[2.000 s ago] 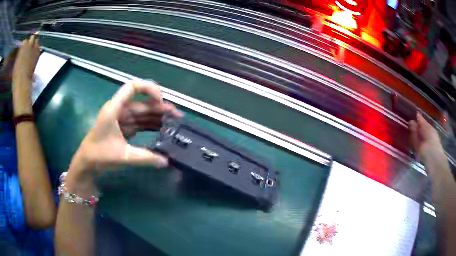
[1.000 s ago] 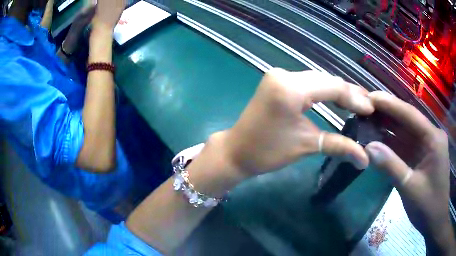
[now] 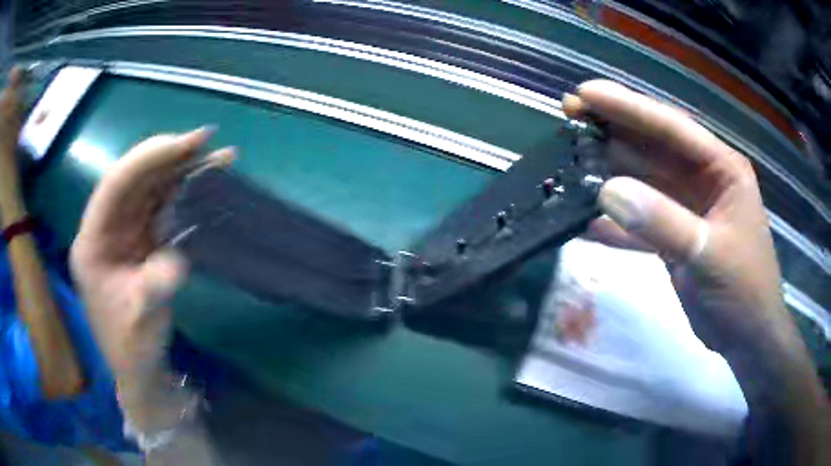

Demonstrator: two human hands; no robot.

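Two long dark housings show over the green surface, their near ends close together at the centre. My left hand [image 3: 137, 264] holds the far left end of the left housing [image 3: 282, 246], which is blurred and shows a plain face. My right hand [image 3: 683, 182] holds the upper right end of the right housing [image 3: 510, 223] between thumb and fingers; a row of small shiny fittings runs along it. Bright metal bits show where the two ends meet; I cannot tell if they touch. Pale bands show on my right thumb.
A white sheet in a dark-edged tray [image 3: 629, 346] lies at the right, with a heap of tiny copper-coloured rings [image 3: 576, 320]. Another white tray [image 3: 59, 109] is at the far left. Another person's arm [image 3: 41, 309] in a blue sleeve is at left. Silver rails [image 3: 319, 105] cross behind.
My hands have moved apart from close together at the right. Two housings now show, one in each hand, where one dark block showed before. The view has swung right.
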